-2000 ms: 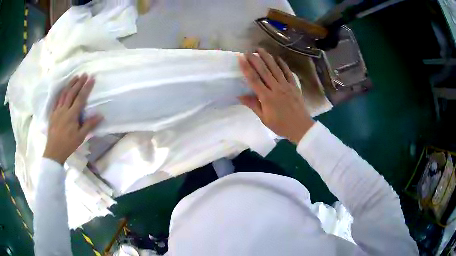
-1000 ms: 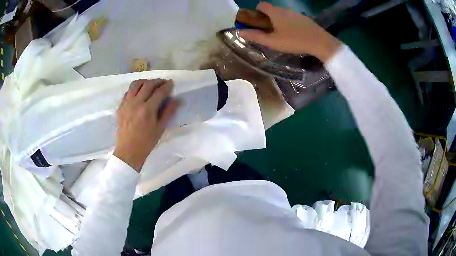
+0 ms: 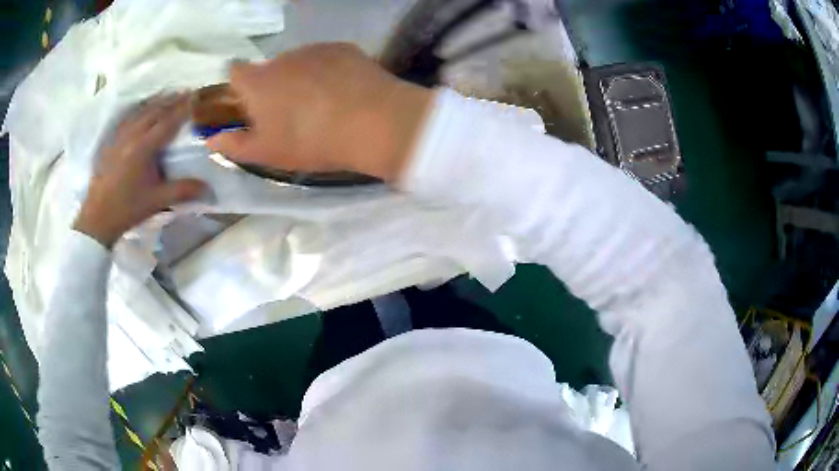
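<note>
My right hand [image 3: 317,110] is closed around the wooden handle of the steam iron [image 3: 216,109]. The iron lies on a white garment piece [image 3: 267,195] draped over the sleeve board, its pointed metal tip toward the left. My right hand and forearm hide most of the iron and the right part of the piece. My left hand [image 3: 138,170] lies on the left end of the cloth with its fingers spread, just left of the iron; it is slightly blurred and grips nothing that I can see.
The iron rest [image 3: 641,124] is at the table's right edge. A bundle of white pieces [image 3: 138,317] hangs at the left, and more white cloth [image 3: 175,41] lies at the far left. The hose [image 3: 432,41] runs beyond my right hand. White cloth [image 3: 598,409] is low beside me.
My right hand has brought the iron left from the rest area onto the cloth. My left hand has moved left to the cloth's left end. The view has shifted.
</note>
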